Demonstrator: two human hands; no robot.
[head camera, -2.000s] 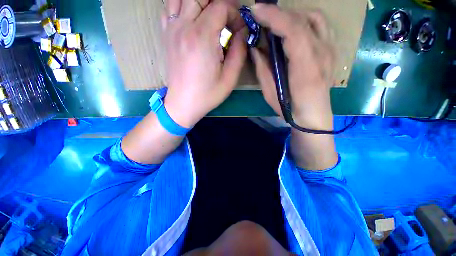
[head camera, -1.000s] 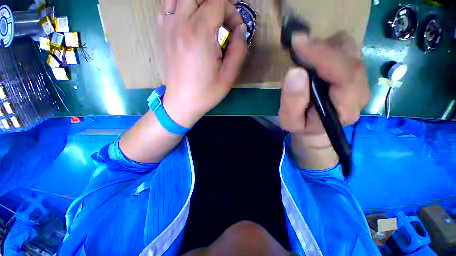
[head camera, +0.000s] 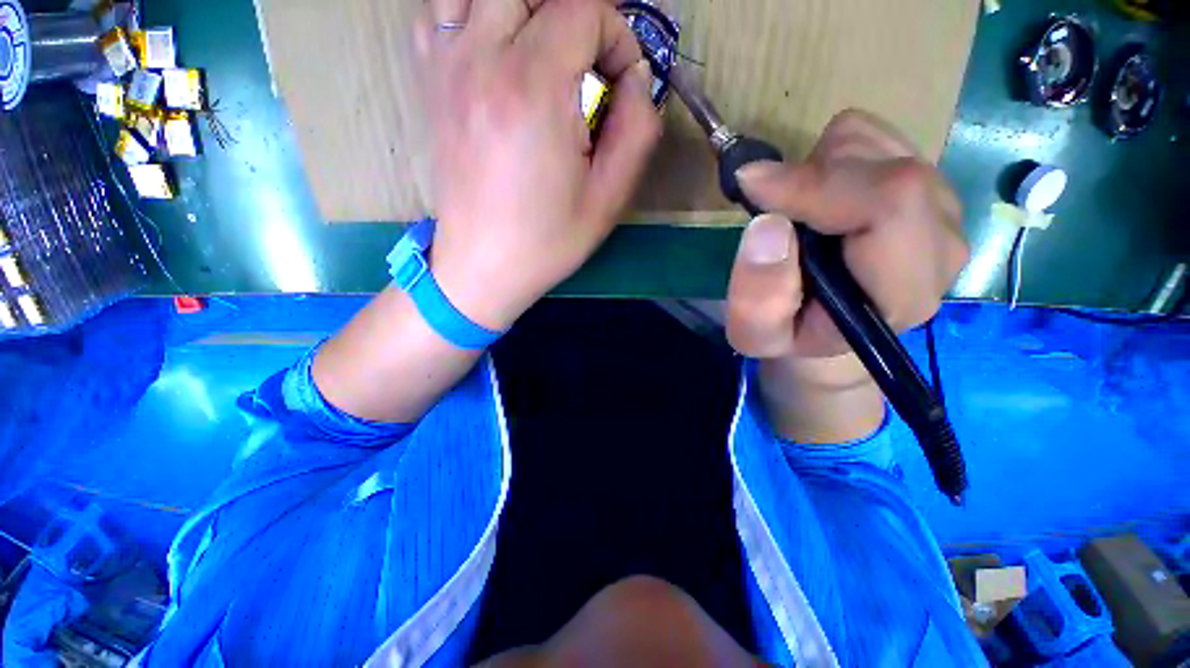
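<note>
My left hand (head camera: 529, 144), with a blue strap on its wrist, holds a round housing with circuit board (head camera: 653, 37) at its fingertips, near the top edge of the picture. A small white and yellow battery (head camera: 594, 97) is held between its fingers. My right hand (head camera: 848, 235) grips the black handle of the soldering iron (head camera: 855, 307). The iron's silvery tip points up and left and reaches the right side of the housing. A thin dark wire sticks out there. Whether the tip touches the board is too small to tell.
A cardboard mat (head camera: 809, 78) lies under the hands. At left are loose batteries (head camera: 153, 180), a solder wire spool (head camera: 65, 56) and a plastic tray (head camera: 65, 209). At right are two round housings (head camera: 1060, 61) and a round white part (head camera: 1040, 188) on a lead.
My right hand has moved from beside the housing to the right and turned the iron, whose tip now reaches the housing. My left hand stays nearly in place.
</note>
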